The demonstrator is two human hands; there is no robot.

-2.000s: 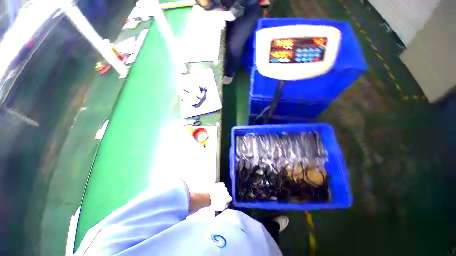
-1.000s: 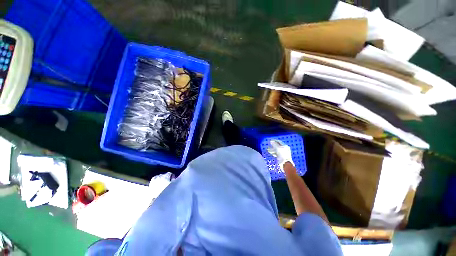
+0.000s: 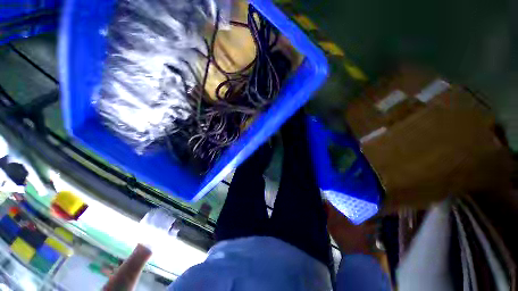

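Note:
A blue tote [image 3: 199,185] stands at upper left, with bagged cables [image 3: 150,79] in it: glaring clear bags on the left, loose dark loops on the right. My left hand [image 3: 159,220], in a white glove, is blurred over the bright bench edge below the tote; its fingers cannot be made out. A blue stool [image 3: 349,182] is right of my legs, tilted, its perforated top towards me. My right forearm reaches up to the stool's top edge; the right hand itself cannot be made out, so its hold is unclear.
A brown carton [image 3: 431,148] with pale tape or labels is at right. Below it stand blurred white and brown sheets [image 3: 437,250]. A yellow-red tape roll [image 3: 69,203] and coloured blocks [image 3: 37,238] lie at lower left. Yellow-black tape marks the green floor at top.
The view has turned and come closer to the tote. The stool, upright with my right glove on its top before, is now tilted. The carton of scrap sheets has shifted down the view.

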